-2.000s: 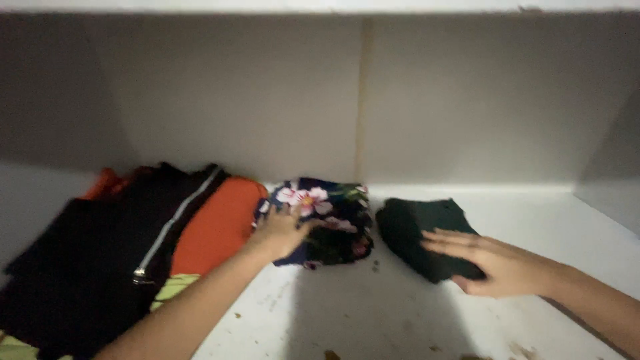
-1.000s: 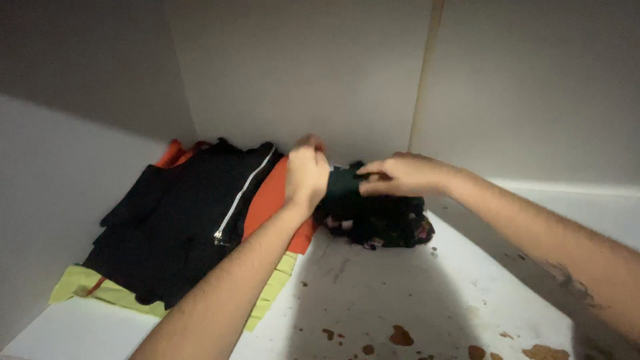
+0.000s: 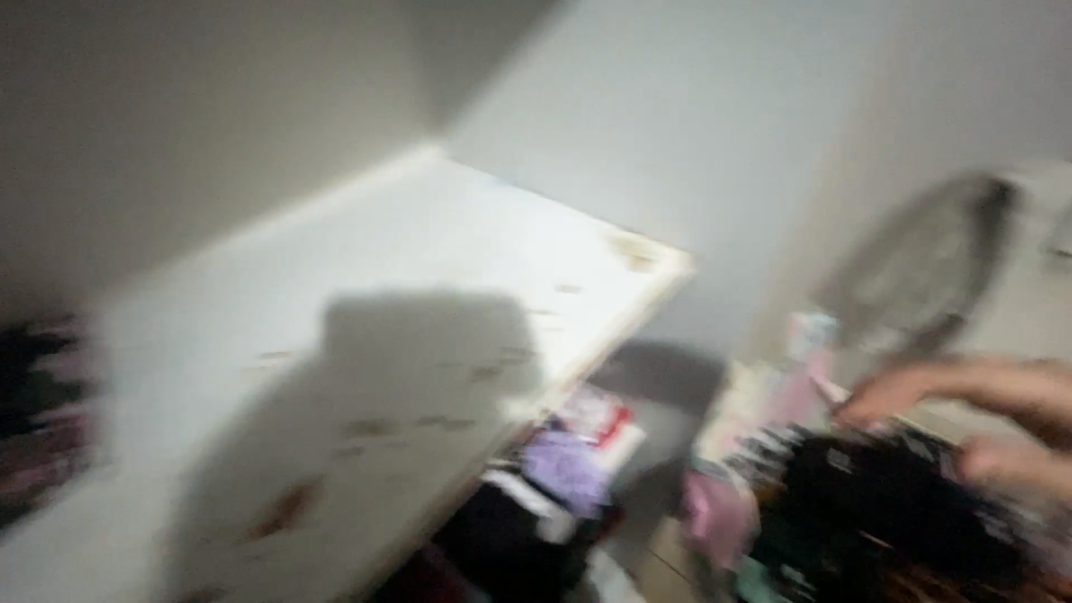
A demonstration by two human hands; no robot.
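Note:
The view is strongly blurred. Two hands reach in from the right edge over a heap of dark clothes (image 3: 888,502). I take the farther one on the left as my left hand (image 3: 900,394), at the heap's upper edge, and the nearer one as my right hand (image 3: 1001,469), at its right side. Whether either grips cloth cannot be told. A dark floral folded cloth (image 3: 50,402) lies on the white shelf (image 3: 226,310) at the far left, cut off by the frame.
The shelf has brown stains and a front edge (image 3: 620,335) running diagonally. Below it lie a purple cloth (image 3: 565,469) and black clothes (image 3: 502,536). Pink cloth (image 3: 720,511) hangs beside the heap. A blurred round grey object (image 3: 921,260) stands behind the hands.
The view has swung far to the right. Both hands have left the folded clothes on the shelf and are now at the dark heap outside it.

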